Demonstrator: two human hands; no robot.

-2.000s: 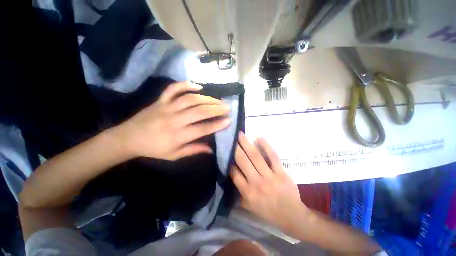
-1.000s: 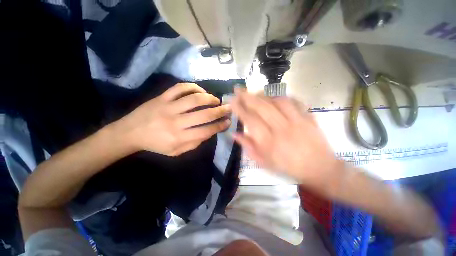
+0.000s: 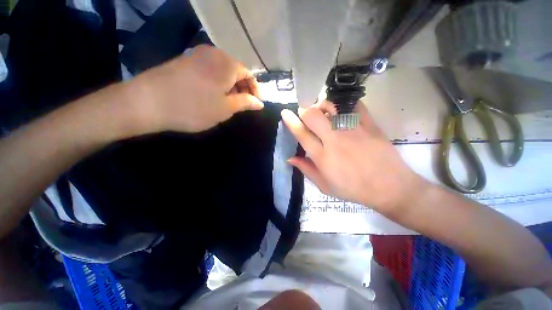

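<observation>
The black garment body (image 3: 200,163) lies left of the needle area and hangs over the table's front edge. A grey strip (image 3: 283,172) runs along its right black edge. My left hand (image 3: 197,91) is on the garment's upper edge, thumb and fingers pinched together at the cloth just left of the lit spot. My right hand (image 3: 357,154) lies at the top of the grey strip, index fingertip on the cloth, thumb lower on its edge, other fingers partly behind the ribbed knob (image 3: 345,122). The presser foot area (image 3: 281,82) is just above the fingertips; the needle is not clear.
The cream machine head (image 3: 260,30) hangs above my hands. Shears (image 3: 463,124) with yellow-brown handles lie to the right. A printed ruler tape (image 3: 345,209) runs along the table's front edge. Blue (image 3: 436,275) and red (image 3: 392,257) baskets stand below, with another blue basket (image 3: 91,284) at lower left.
My left hand has moved up from flat on the cloth to its upper edge beside the foot. My right hand has come up from the lower strip edge to the strip's top.
</observation>
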